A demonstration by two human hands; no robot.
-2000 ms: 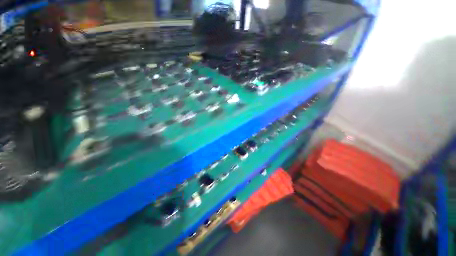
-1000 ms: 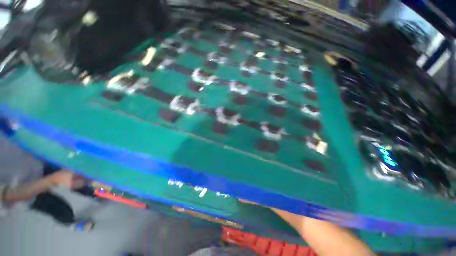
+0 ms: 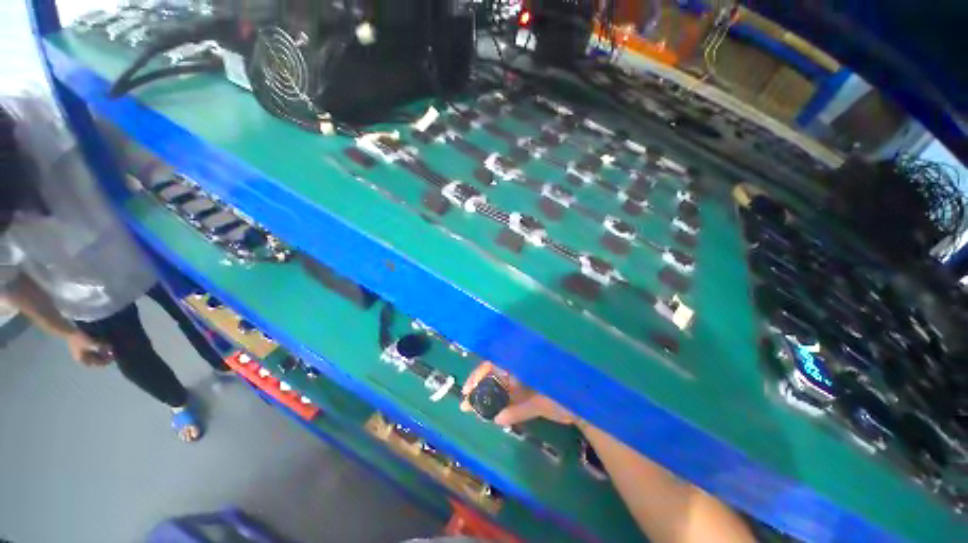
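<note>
My right hand (image 3: 531, 406) reaches in under the blue front beam to the second shelf. Its thumb and fingers hold a small dark round watch module (image 3: 488, 397) close above the green mat. Another dark round unit (image 3: 410, 345) lies to its left in a row of pale small fixtures (image 3: 438, 384). My left hand is not in view. On the upper green mat (image 3: 425, 249) stand rows of silvery fixtures with small dark pieces (image 3: 528, 227) beside them. A lit unit with a blue display (image 3: 811, 367) lies among dark units on the right.
A black box with a round fan grille (image 3: 284, 70) stands on the upper shelf at the back left, near cables. A person (image 3: 80, 249) stands in the aisle at left. A blue stool (image 3: 212, 527) is at the bottom. Red trays (image 3: 271, 385) are on a lower shelf.
The view has swung to show more of the lower shelf. My right forearm was mostly hidden by the beam; now the hand shows with the watch module in its fingers. The other person appears more fully.
</note>
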